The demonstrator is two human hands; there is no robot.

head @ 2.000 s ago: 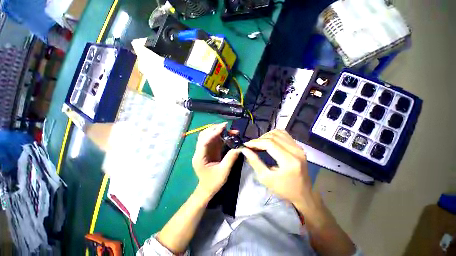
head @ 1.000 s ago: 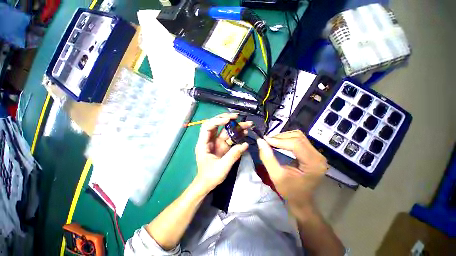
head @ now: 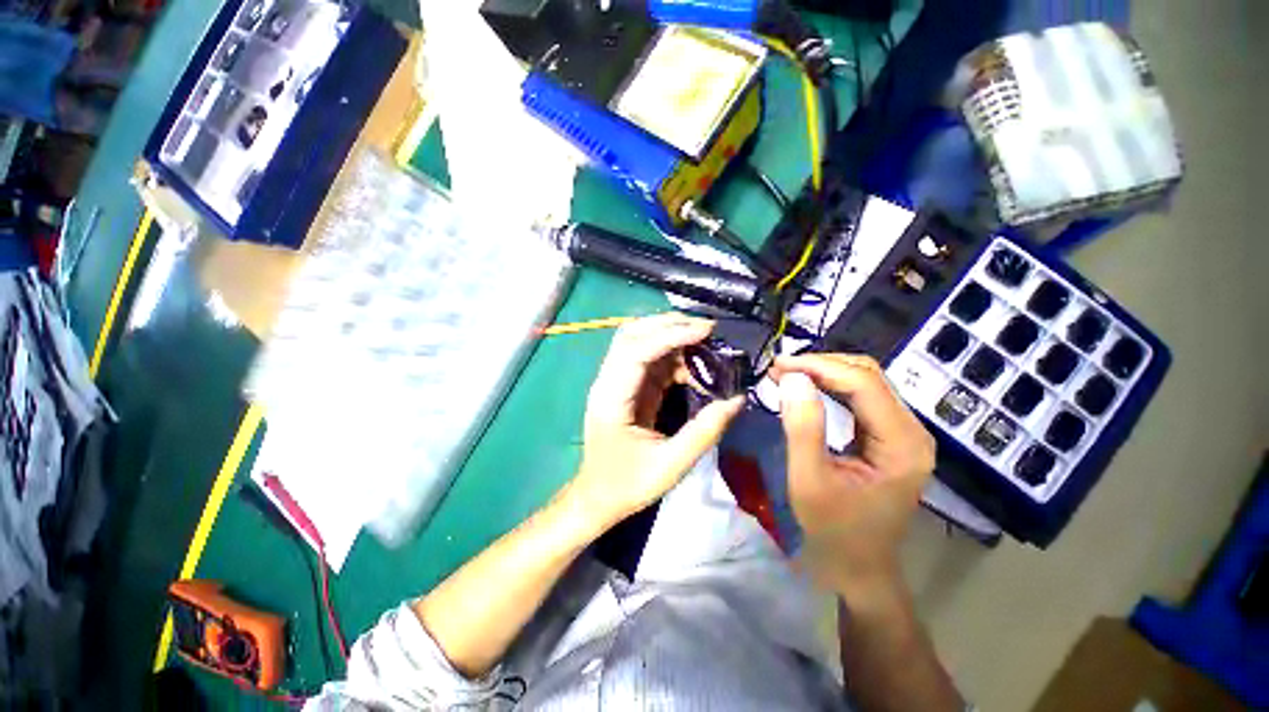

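Observation:
My left hand (head: 647, 424) holds a small black rounded device (head: 714, 370), perhaps a watch case, between thumb and fingers near the bench's front edge. My right hand (head: 856, 459) is just to its right, fingertips pinched close to the device. A thin dark sliver, perhaps tweezers, seems to show at the right fingertips; it is too blurred to be sure. Both hands are bare.
Parts tray (head: 1044, 365) with black pieces at right; soldering station (head: 682, 104) and black cylindrical tool (head: 661, 267) ahead. Clear blister tray (head: 418, 327), orange stick (head: 592, 324), red probe (head: 292, 506), multimeter (head: 227, 636) and blue-edged box (head: 258, 118) left.
My right hand has drawn back slightly from the device and its fingers have changed pose. The left hand still holds the device, now turned differently. The whole view has shifted.

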